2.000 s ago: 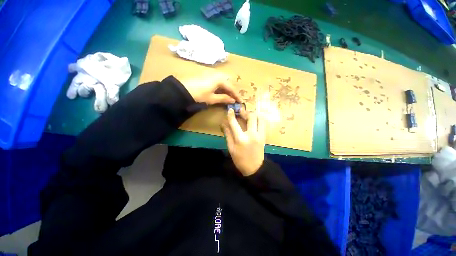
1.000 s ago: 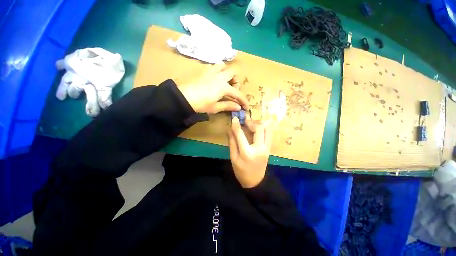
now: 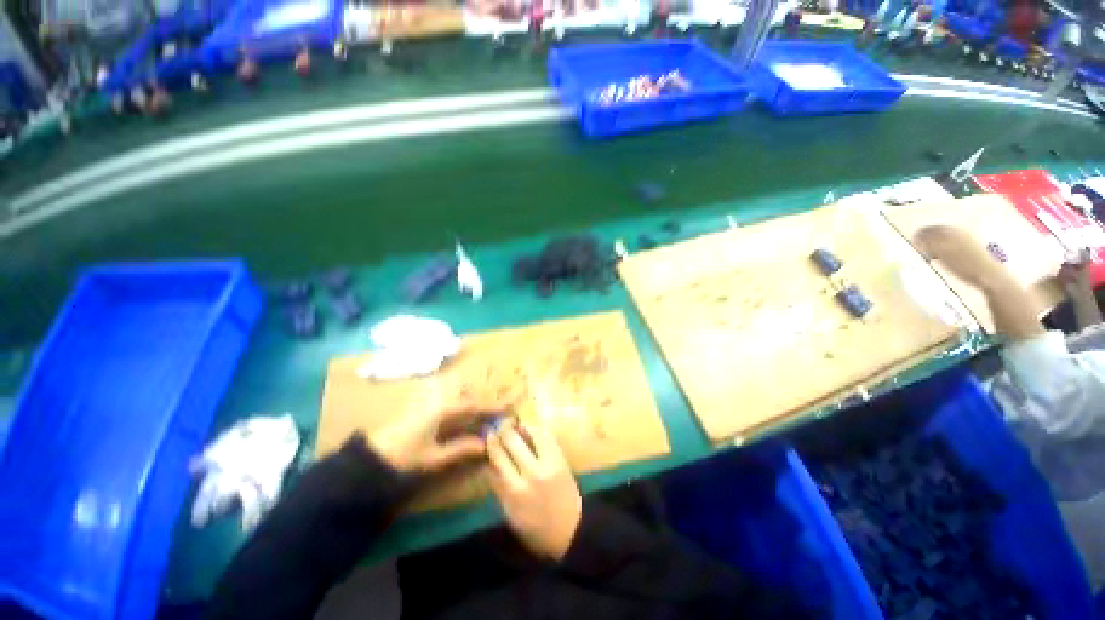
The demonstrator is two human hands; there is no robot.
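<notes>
My left hand [image 3: 424, 438] and my right hand [image 3: 533, 484] meet over the front part of the tan cardboard mat [image 3: 618, 418]. Between their fingertips they hold a small dark-blue block [image 3: 494, 426], mostly covered by the fingers and slightly blurred. Whether a strap is on it cannot be told. Brown specks mark the mat. A crumpled white cloth [image 3: 412, 346] lies on its upper left edge. The tangled black strap pile [image 3: 567, 263] lies beyond the mat, with a white needle-tip bottle [image 3: 469, 276] to its left.
White gloves [image 3: 248, 466] and a blue tote [image 3: 133, 400] are at left. Dark blocks [image 3: 343, 303] lie beyond the mat. A second mat [image 3: 727, 351] holds two blocks [image 3: 853, 300]. A parts bin [image 3: 921, 521] is lower right. Another person's arm [image 3: 1006, 297] reaches in. Blue trays [image 3: 654, 95] stand across the belt.
The view has tilted up and swung, now showing the belt, trays and the other person's arm. My hands stay together on the block; its strap end beside the fingers no longer shows clearly.
</notes>
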